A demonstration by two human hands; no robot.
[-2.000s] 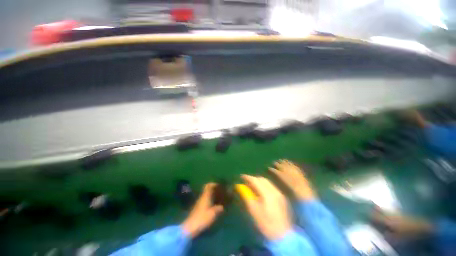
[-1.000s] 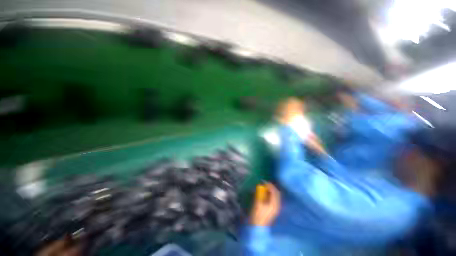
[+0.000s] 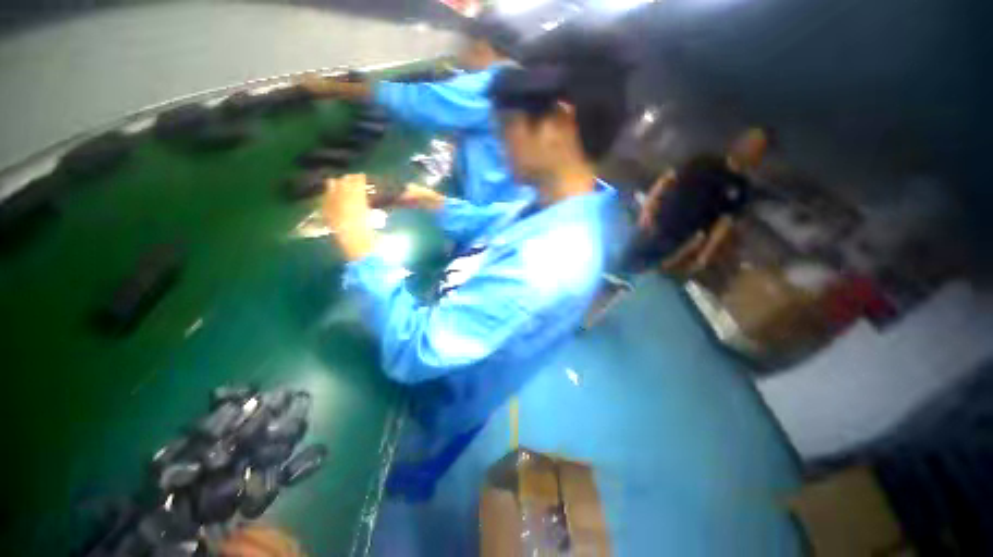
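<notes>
Small glossy black parts (image 3: 234, 446) lie in a loose heap on the green worktop at the lower left. A blurred bare hand, apparently my right hand (image 3: 261, 541), shows at the bottom edge beside the heap's lower right part. It is mostly cut off, so its fingers and anything in them cannot be made out. No yellow tool shows. My left hand is not in view. A black unit (image 3: 142, 285) lies alone on the green belt (image 3: 218, 239) at the left.
A worker in a blue smock (image 3: 490, 283) sits to the right, hands raised over the belt; another worker (image 3: 436, 103) is beyond. More black units (image 3: 196, 125) line the belt's far edge. An open carton (image 3: 544, 506) stands on the blue floor. A person in dark clothes (image 3: 702, 201) is farther back.
The view has swung right, from the belt and panel to the neighbouring workers and floor. The hand with the yellow tool is no longer seen like that; only one cut-off hand shows low down.
</notes>
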